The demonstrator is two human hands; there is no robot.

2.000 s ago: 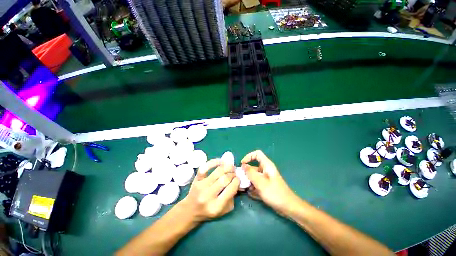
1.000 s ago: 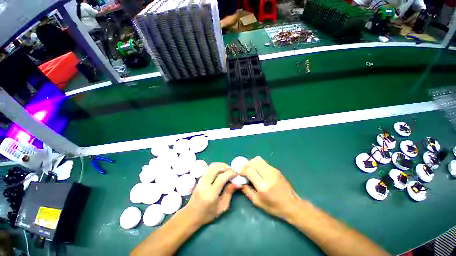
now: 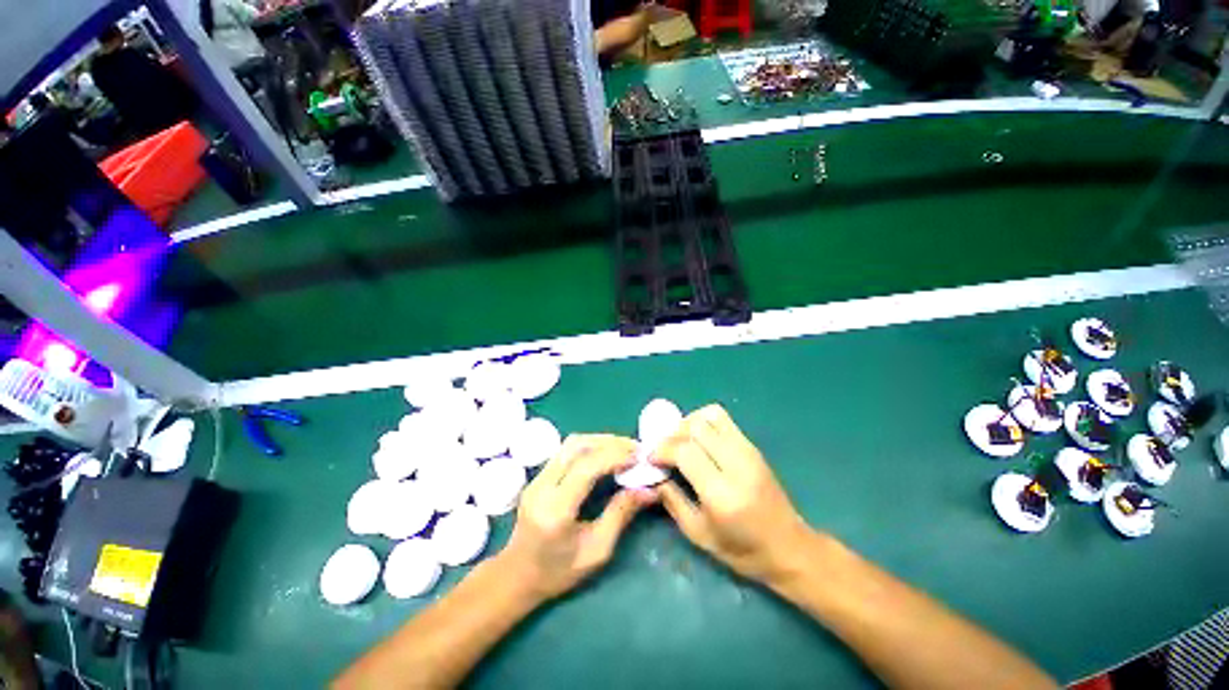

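My left hand (image 3: 572,520) and my right hand (image 3: 728,493) meet at the middle of the green bench. Their fingertips pinch a small white disc part (image 3: 642,473) between them. A second white disc (image 3: 659,421) stands out just above the fingertips; whether it is joined to the held part cannot be told. Several plain white housing discs (image 3: 462,534) lie piled left of my left hand. Several wired sub-assemblies (image 3: 1022,500), white discs with dark boards and thin wires, are grouped at the right.
Blue-handled pliers (image 3: 267,429) lie behind the white pile. A black box with a yellow label (image 3: 124,573) stands far left. A black rack (image 3: 678,249) lies across the green belt to the white strip (image 3: 863,316). A tall grey ribbed stack (image 3: 488,101) stands beyond. A person's hand shows at the top.
Both hands stay together around the white part, with their fingers shifted. The upper disc now stands higher above the fingertips than one second ago. The camera view has moved slightly.
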